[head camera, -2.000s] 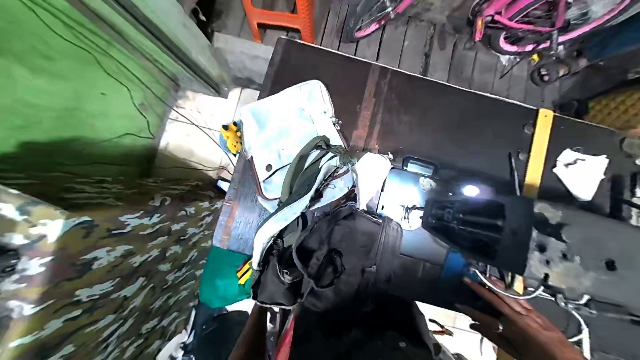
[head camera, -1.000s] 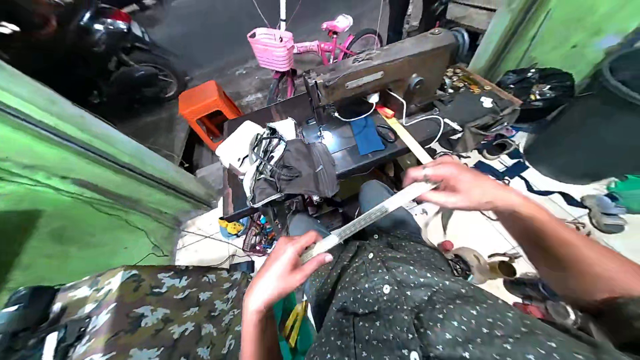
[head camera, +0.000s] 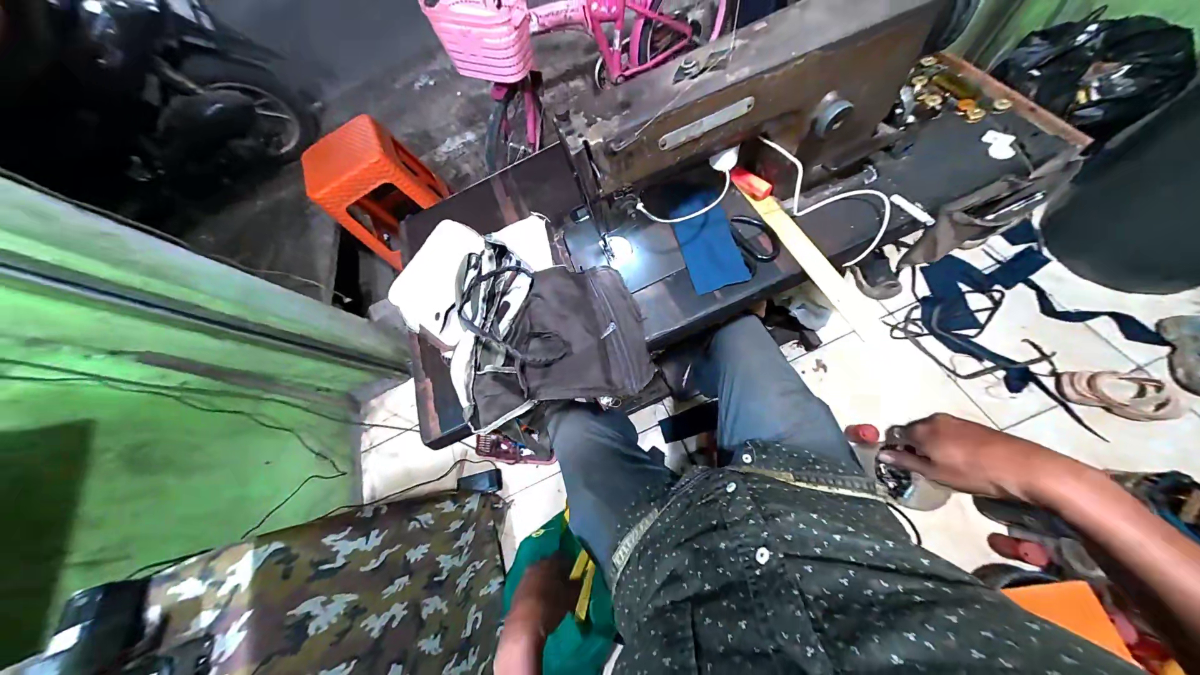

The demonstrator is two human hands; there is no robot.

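Observation:
My right hand (head camera: 947, 455) reaches down at the right, its fingers bent at a small dark object (head camera: 895, 476) over a round container; whether it grips this is unclear. My left hand (head camera: 551, 591) hangs over a green bag with yellow strips (head camera: 555, 623), its fingers dark and partly hidden. A measuring tape (head camera: 811, 481) lies across my lap and around the hem of my patterned shirt. A dark backpack (head camera: 586, 328) with a white part rests on the sewing table (head camera: 436, 394), left of the lit needle area of a sewing machine (head camera: 750, 80).
A blue cloth piece (head camera: 708, 242), black-handled scissors (head camera: 756, 239) and a yellow ruler (head camera: 797, 244) lie on the table. Cords and navy straps (head camera: 975, 309) are on the tiled floor. An orange stool (head camera: 370, 183) stands behind the table, a camouflage-covered seat (head camera: 375, 581) at the lower left.
The measuring tape was stretched between both my hands; now it lies across my lap. My left hand has dropped to the green bag, my right hand to the floor side at the right.

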